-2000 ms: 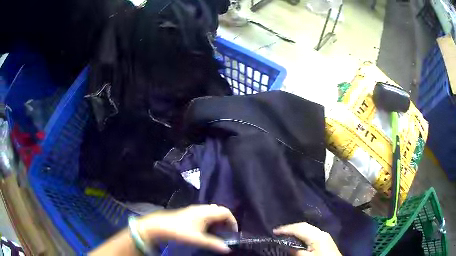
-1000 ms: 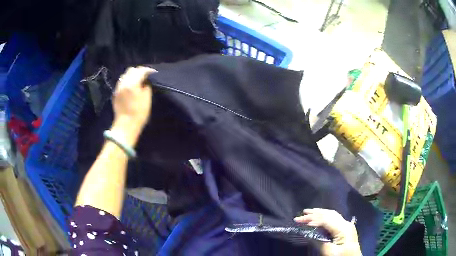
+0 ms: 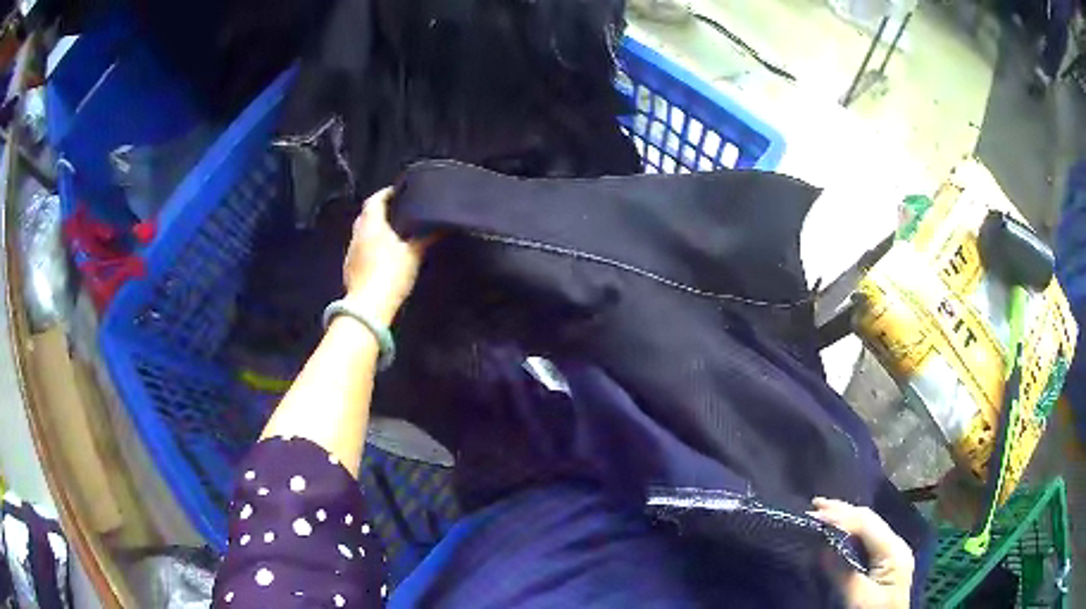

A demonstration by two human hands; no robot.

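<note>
A dark denim garment (image 3: pixel 643 309) lies spread across my lap, with a pale stitched seam running along its upper part. My left hand (image 3: pixel 384 264) grips the garment's upper left edge, thumb and fingers closed on the cloth. My right hand (image 3: pixel 869 557) holds the lower right part, at the end of a whitish frayed-looking edge (image 3: pixel 744 504). The right fingers are partly hidden by cloth and the frame's lower area. A small white patch (image 3: pixel 548 374) shows on the inner side between the folds.
A blue crate (image 3: pixel 179 393) with heaped dark garments (image 3: pixel 476 83) is at the left and behind. A mallet (image 3: pixel 1015 250) rests on the yellow-wrapped stool (image 3: pixel 929 321) at the right. A green crate (image 3: pixel 1042 523) stands below the stool. A red item (image 3: pixel 105 256) is at far left.
Since two seconds ago, my left hand has moved from the whitish lower edge up to the garment's upper left edge and taken hold there. My right hand has shifted right, still on the cloth.
</note>
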